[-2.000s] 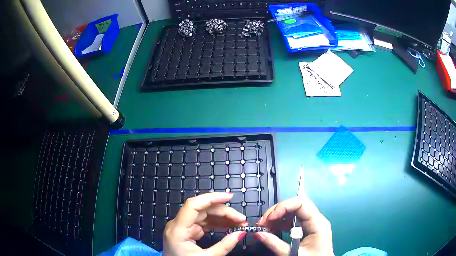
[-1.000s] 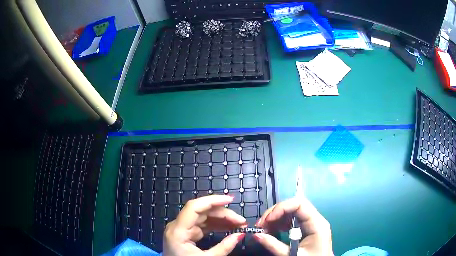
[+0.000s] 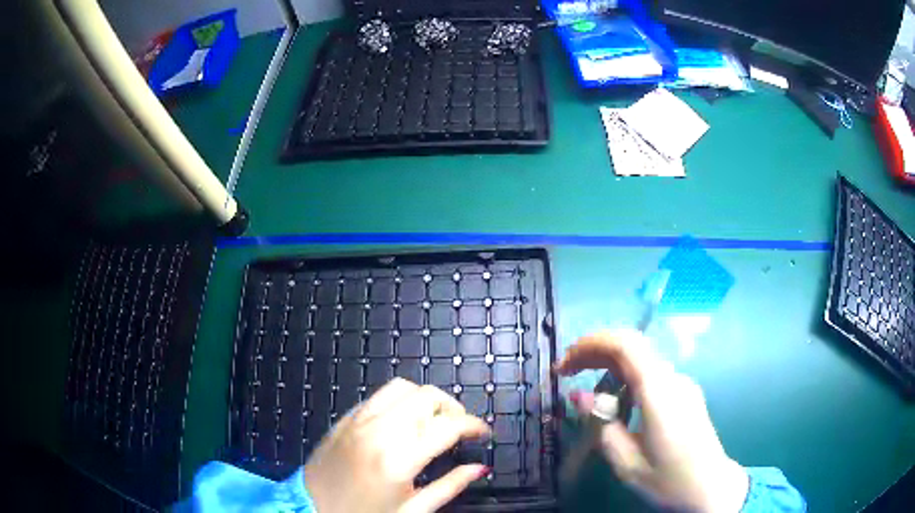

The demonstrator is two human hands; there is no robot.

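Observation:
A black component tray (image 3: 391, 321) with a grid of square pockets lies in front of me. My left hand (image 3: 401, 451) is over its lower part, with thumb and forefinger curved towards each other; whether a small part is between them cannot be told. My right hand (image 3: 652, 426) is right of the tray and blurred. It holds a pen-like tool (image 3: 605, 406), whose pale collar shows between the fingers and whose tip is blurred near the blue pad (image 3: 694, 276). The small silvery part is not visible.
A rear black tray (image 3: 421, 105) bears three silvery part piles (image 3: 434, 33). White paper pieces (image 3: 657, 130) and blue bags (image 3: 612, 50) are at the back right. Other black trays stand at left (image 3: 135, 341) and right (image 3: 878, 276). A cream post (image 3: 150, 120) is at left.
My hands have moved apart; before, they pinched a small part together. My right hand has moved right and up with the tool, and my left hand has turned palm down over the tray.

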